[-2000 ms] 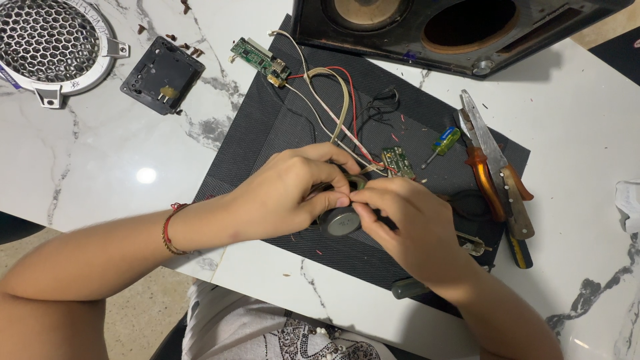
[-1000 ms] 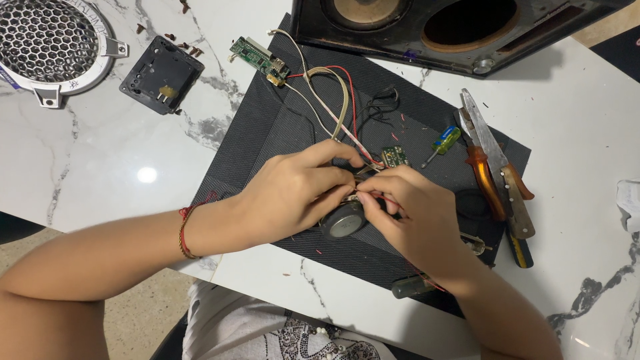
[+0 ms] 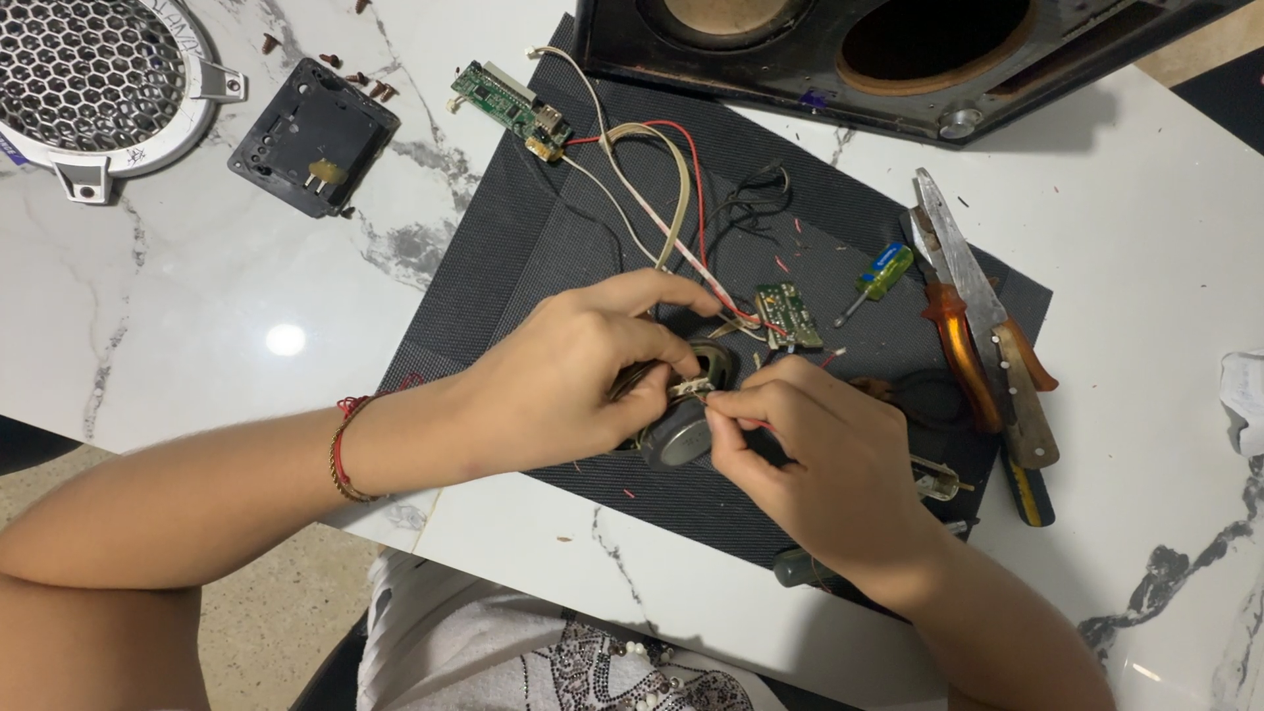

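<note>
A small round speaker driver [image 3: 681, 436] lies magnet up on the dark woven mat, its terminal strip [image 3: 693, 387] showing between my hands. My left hand [image 3: 592, 380] steadies the driver's frame, thumb and forefinger beside the terminals. Between thumb and forefinger my right hand [image 3: 810, 444] pinches the end of a thin wire at the strip; a red stretch of it shows by the fingers. Just beyond lies a small green circuit board [image 3: 788, 316] with wires joined to it. These wires run to a longer circuit board [image 3: 512, 111] at the mat's upper left.
Right of my hands lie a green-handled screwdriver [image 3: 876, 281], orange-handled pliers [image 3: 958, 346] and a knife [image 3: 1022, 405]. A black speaker cabinet [image 3: 820, 94] stands beyond the mat. At the left are a black plastic cover [image 3: 311, 138], several screws [image 3: 375, 89] and a speaker grille [image 3: 94, 74].
The fingers of both my hands have shifted slightly around the driver's terminals. The driver's magnet was more covered by my right fingers two seconds ago. The tools around have not moved.
</note>
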